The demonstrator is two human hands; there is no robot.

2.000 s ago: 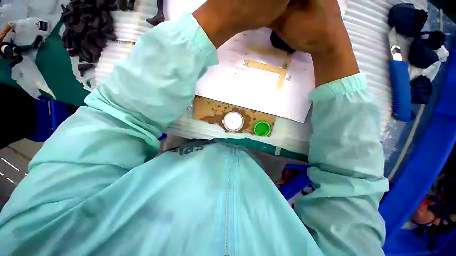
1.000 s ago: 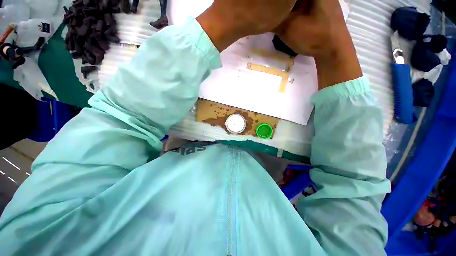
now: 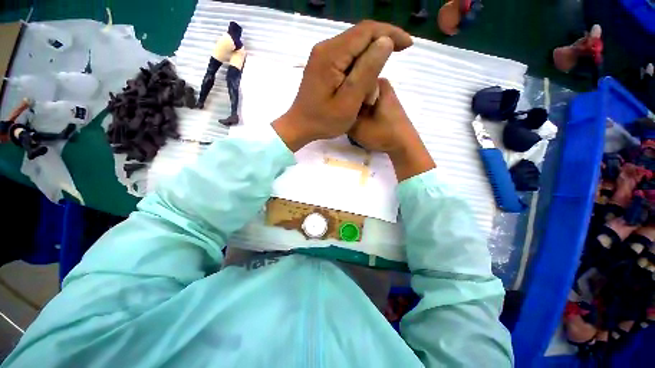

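Observation:
My left hand [image 3: 341,83] and my right hand [image 3: 384,122] are close together over the white work sheet [image 3: 287,172]. My fingers are bent inward. A small dark thing shows just under my right hand, mostly hidden, so I cannot tell what it is or which hand grips it. A figure lower body [image 3: 226,68] with a cream waist and long black legs lies at the upper left of the sheet. The white glue pot [image 3: 314,226] and green cap [image 3: 349,231] stand on the stained cardboard strip [image 3: 282,213] near the table edge.
A heap of small dark parts [image 3: 147,111] lies at left. Spare dark parts [image 3: 495,103] and a blue-handled tool [image 3: 500,180] lie at right on ribbed foam [image 3: 460,79]. A blue bin [image 3: 574,215] holds figure parts. Red-topped parts [image 3: 578,52] lie on the green conveyor [image 3: 503,39].
The view has tilted up, so both hands, the figure lower body and the conveyor now show more fully. My hands stay close together over the sheet.

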